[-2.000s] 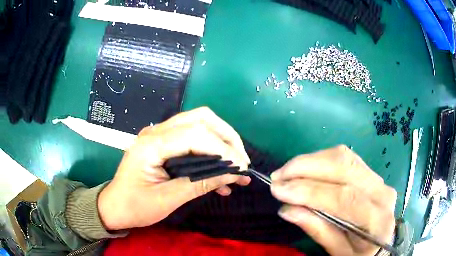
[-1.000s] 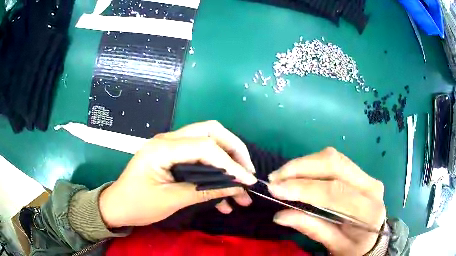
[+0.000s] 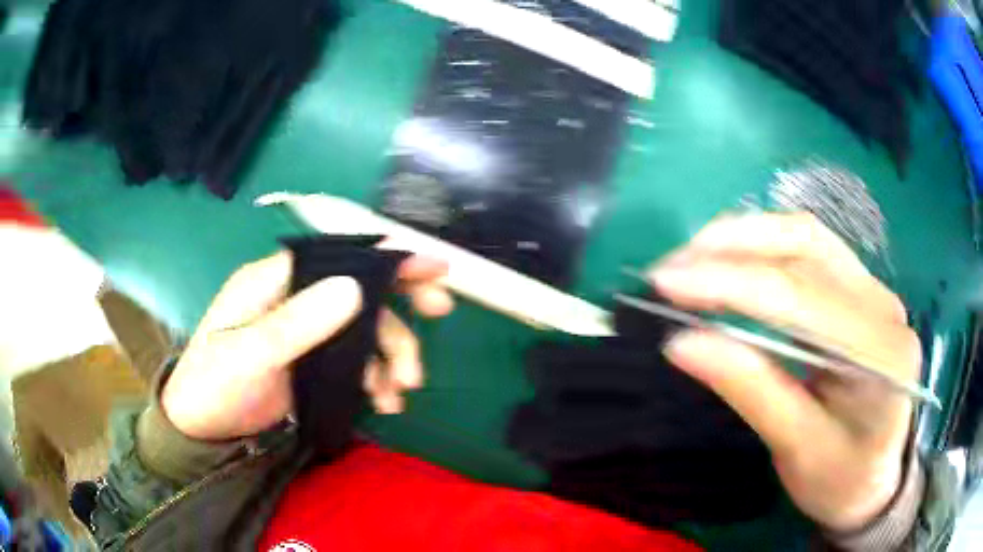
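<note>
My left hand (image 3: pixel 286 340) grips a bundle of black strips (image 3: pixel 336 372) upright at the lower left, thumb across the front. My right hand (image 3: pixel 792 334) holds thin silver tweezers (image 3: pixel 776 347) at the right; their tips point left, apart from the bundle, over a dark pile of black strips (image 3: pixel 647 431) by the lap. Whether the tips hold anything is too blurred to tell. The glossy black sheet (image 3: pixel 517 140) lies beyond the hands, with a pale dotted block (image 3: pixel 417 198) near its close end. The silver-white heap of small inserts (image 3: pixel 830 203) is partly hidden behind my right hand.
White tape strips (image 3: pixel 464 264) lie across both ends of the sheet. Black strip piles lie at the upper left (image 3: pixel 178 86) and upper right (image 3: pixel 825 59). A blue tray (image 3: pixel 959 81) is at the right edge. Cardboard (image 3: pixel 75 410) shows at lower left. The frame is blurred.
My left hand has moved left with the bundle, now upright and away from the tweezers. My right hand has moved right and slightly up. The view has turned left, so the table items appear farther right.
</note>
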